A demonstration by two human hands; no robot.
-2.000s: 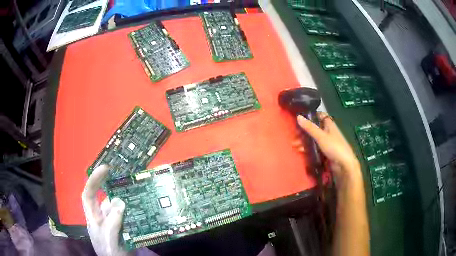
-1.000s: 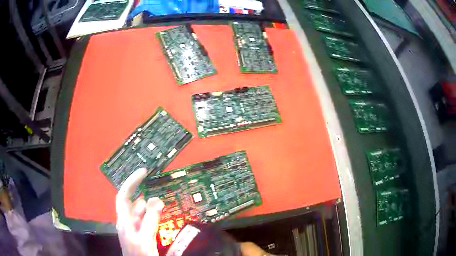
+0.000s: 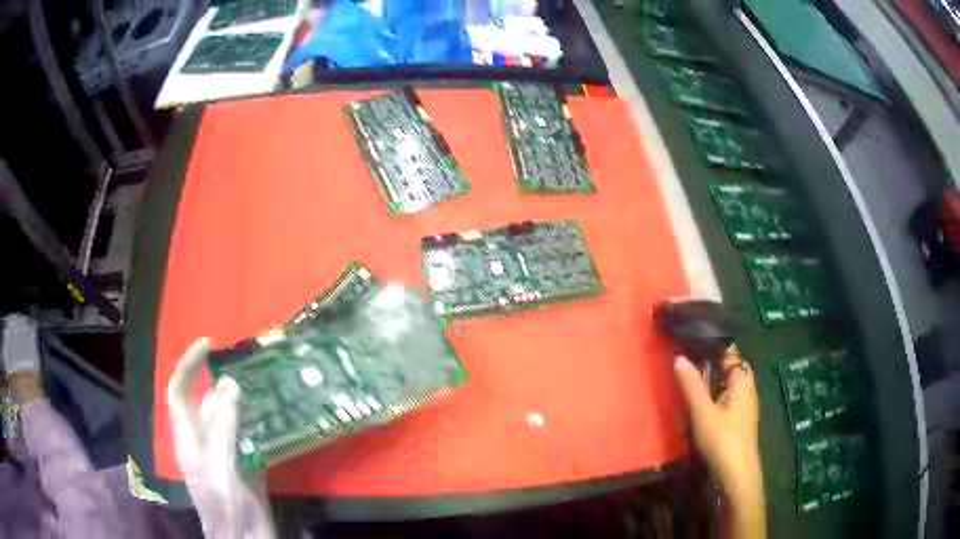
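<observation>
My gloved left hand [image 3: 216, 437] holds a green circuit board [image 3: 342, 374] by its left end, raised above the red-orange mat and slightly blurred, with the component side up. My bare right hand [image 3: 724, 421] is at the mat's right edge, on the black barcode scanner [image 3: 697, 324]; its fingers are around the scanner's handle, just below the rounded head. A second circuit board [image 3: 342, 295] lies on the mat, mostly hidden behind the held one.
Three more boards [image 3: 511, 268] lie on the mat [image 3: 263, 190]. A conveyor belt [image 3: 758, 347] with several green boards runs along the right. A black tray with blue plastic [image 3: 368, 37] is at the far end. Another person's gloved hand [image 3: 21, 345] is at left. A small pale speck [image 3: 535, 419] lies on the mat.
The scanner, earlier over the held board's lower edge with red light on it, has moved right with my right hand. The held board has moved up and left, now covering more of the board behind.
</observation>
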